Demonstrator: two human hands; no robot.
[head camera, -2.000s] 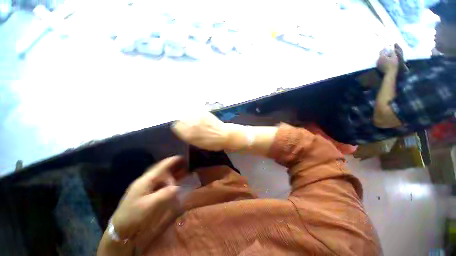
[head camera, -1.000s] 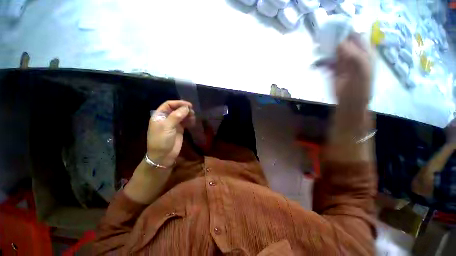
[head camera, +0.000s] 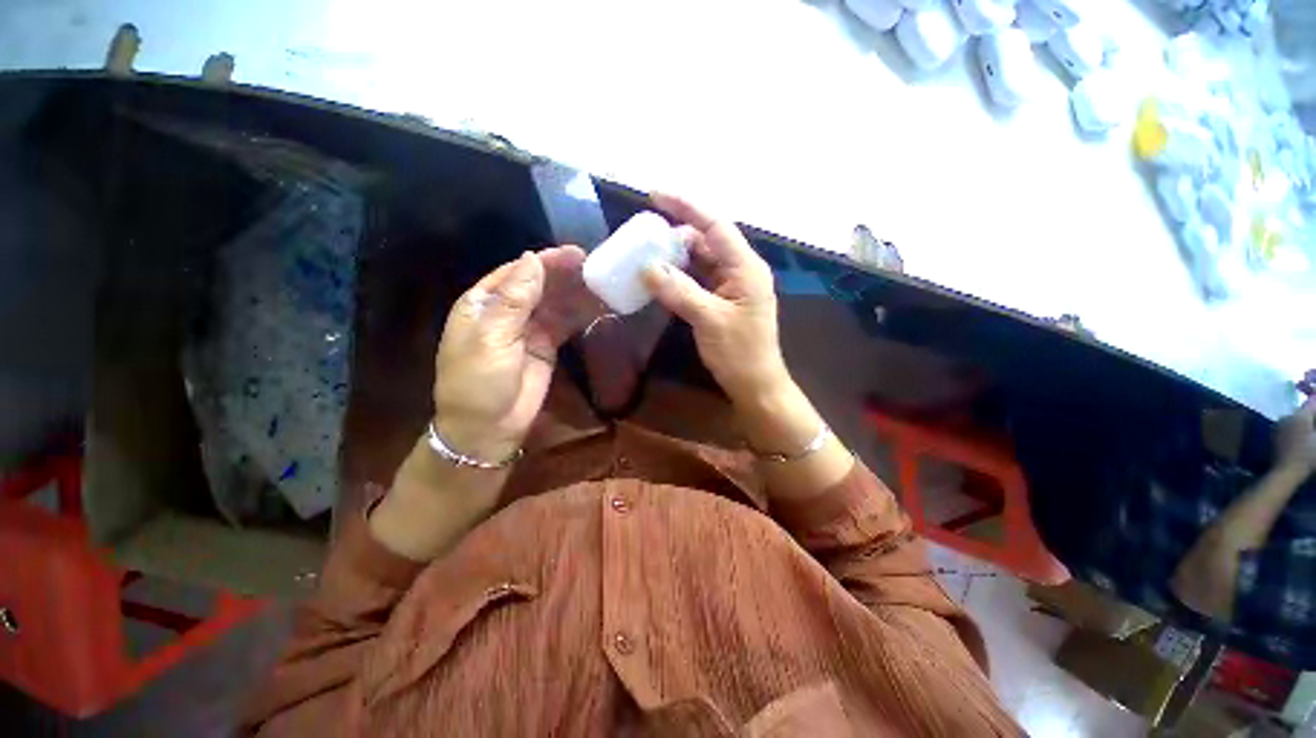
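Note:
A glossy white rounded case is held just below the table edge, in front of my chest. My right hand grips it from the right with thumb and fingers. My left hand is at the left of the case, its thumb and fingertips close together near the case's left side; a small clear piece, perhaps film, shows faintly at its fingers. Whether the left fingertips touch the case is hard to tell. A translucent pale strip hangs at the table edge behind the hands.
White cases are heaped on the table at upper right, beside bags with yellow marks. A carton of crumpled clear waste stands lower left. Red stools stand either side. Another person's arm is at far right.
My right hand has come back from the heap on the table to my front with a white case. My left hand has stayed in front of me, now close to the case.

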